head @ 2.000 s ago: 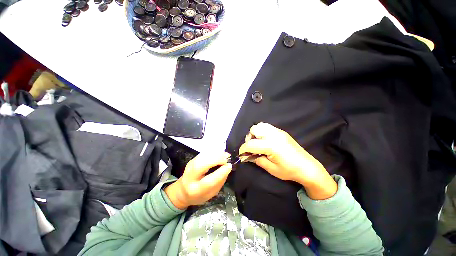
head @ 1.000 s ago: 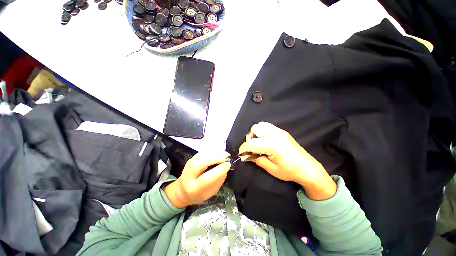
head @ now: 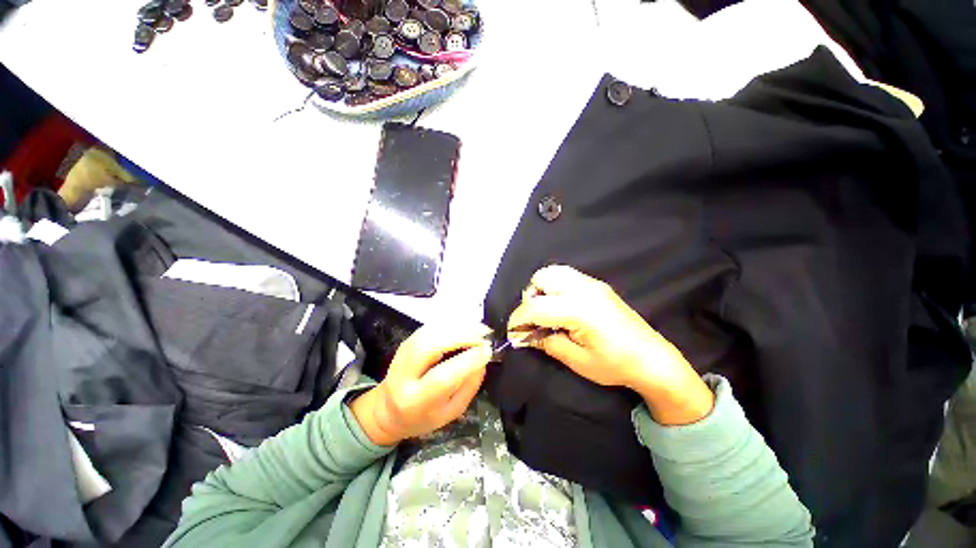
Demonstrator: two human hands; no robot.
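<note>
The black garment (head: 813,246) lies over the table and my lap. Two dark buttons, an upper one (head: 619,92) and a lower one (head: 549,208), sit along its front edge. My left hand (head: 437,380) pinches a small dark button at the garment's edge, mostly hidden by the fingertips. My right hand (head: 599,332) is bare, with fingertips closed on a thin bright needle (head: 503,346) that reaches towards the left fingertips. A dark slim tool shows partly under the right fingers; its shape cannot be told. No thread is visible between the hands.
A black phone (head: 407,209) lies left of the garment on the white table (head: 214,96). Behind it stands a blue-rimmed tub (head: 401,105) full of dark buttons. Loose buttons (head: 161,19) lie at the far left. Dark grey garments (head: 235,343) are heaped at the left, below the table edge.
My right hand has shifted very slightly left, towards the left fingertips. Both hands keep their pinching grip. The garment and phone lie nearly as before.
</note>
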